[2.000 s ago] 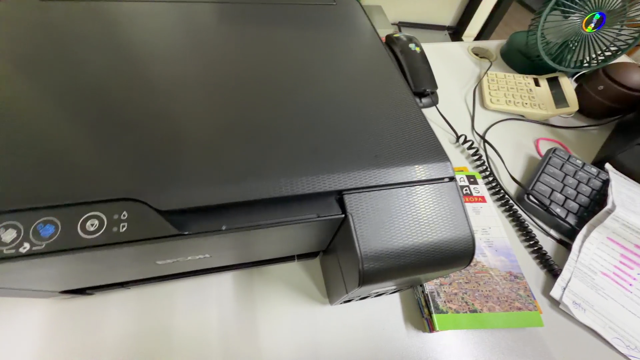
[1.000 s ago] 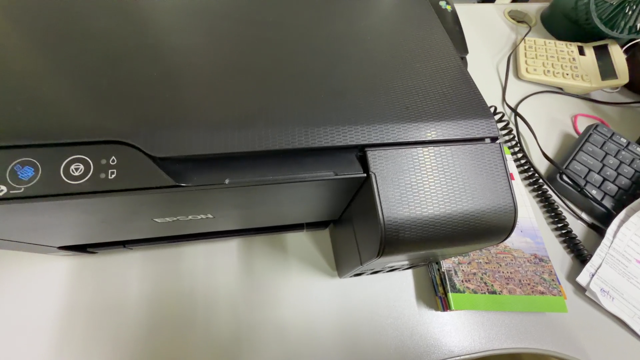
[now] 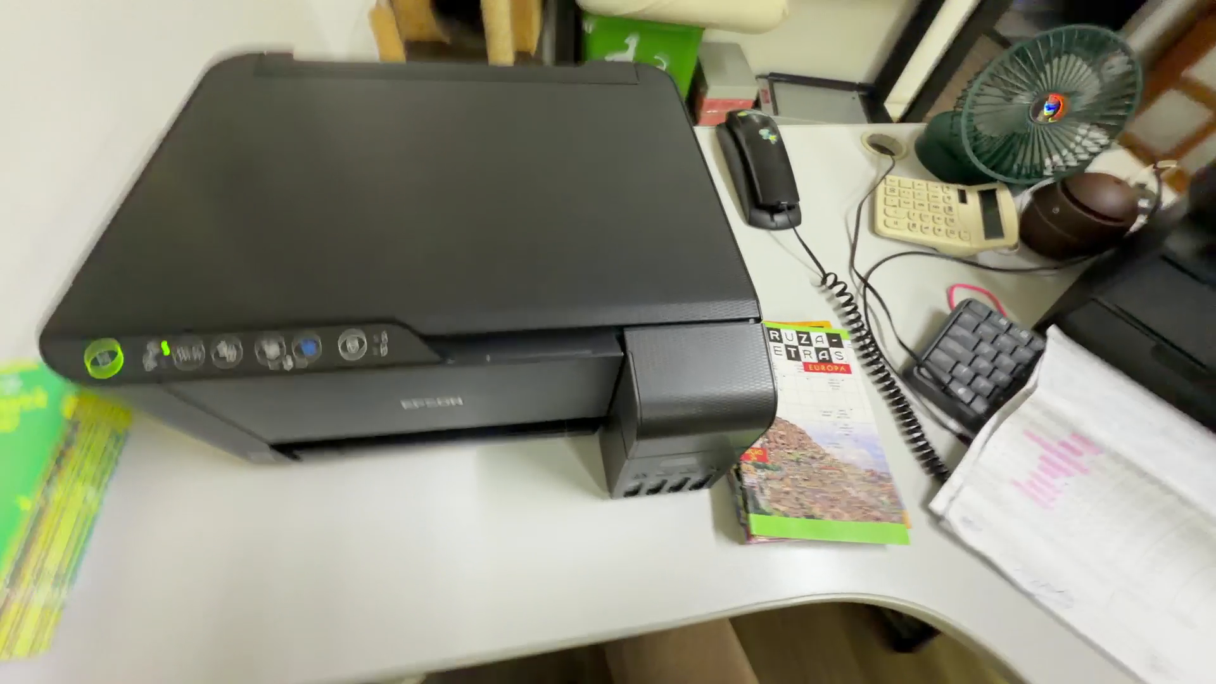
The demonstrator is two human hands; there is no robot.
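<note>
Neither my left hand nor my right hand shows in the head view. A black Epson printer [image 3: 427, 199] stands on the white desk [image 3: 380, 551] with its lid down. Green and blue lights glow on its control panel [image 3: 256, 350]. The ink tank unit [image 3: 698, 380] forms its right front corner. Partly beneath and beside that corner lies a stack of puzzle magazines [image 3: 831, 465]. A black corded telephone handset [image 3: 763, 171] rests behind, to the right of the printer.
At the right are a beige calculator [image 3: 940, 214], a green fan [image 3: 1050, 104], a brown round object [image 3: 1083, 214], a black keyboard [image 3: 978, 361], a coiled cord [image 3: 883, 380] and printed papers [image 3: 1092, 503]. Another magazine stack [image 3: 57, 513] sits at the left. The desk's front edge curves inward.
The view has pulled back and shifted, so the whole printer lid and the left magazine stack now show. No object has plainly moved.
</note>
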